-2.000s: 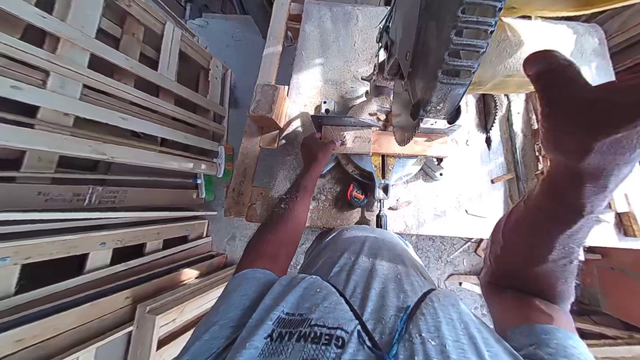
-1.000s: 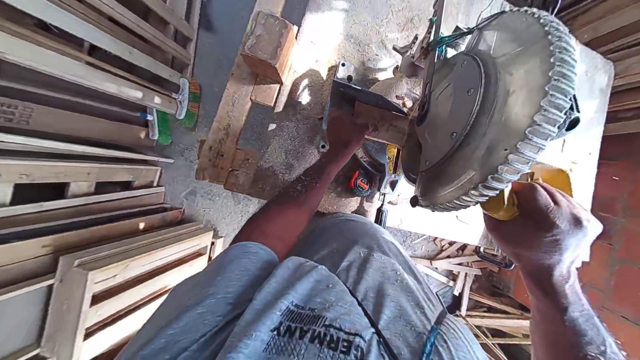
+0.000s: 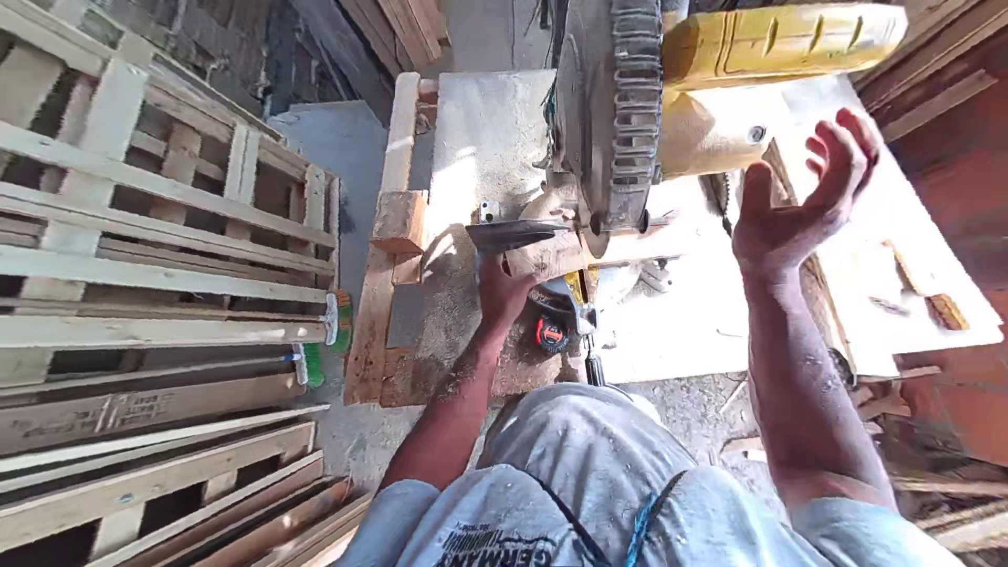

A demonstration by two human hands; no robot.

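Note:
My left hand (image 3: 504, 293) grips a short wooden block (image 3: 547, 256) against the dark metal fence (image 3: 512, 234) of a miter saw. The saw's head (image 3: 610, 118), with its ribbed blade guard and yellow motor housing (image 3: 780, 43), stands raised just right of the block. Out to the right, below the yellow housing, my right hand (image 3: 807, 197) is in the air with its fingers apart and holds nothing. A red and black tape measure (image 3: 551, 334) lies below the block, beside the saw's front handle (image 3: 594, 370).
Slatted wooden pallets (image 3: 165, 236) and stacked boards fill the left side. Two brushes with green bristles (image 3: 313, 365) stick out at their edge. A wood block (image 3: 400, 220) sits on the bench frame's left edge. A circular blade (image 3: 720, 197) lies behind my right hand. Wood scraps (image 3: 882, 402) lie lower right.
My right hand has let go of the saw's yellow handle, where it was one second ago, and the saw head has risen. My left hand stays at the wooden block by the fence.

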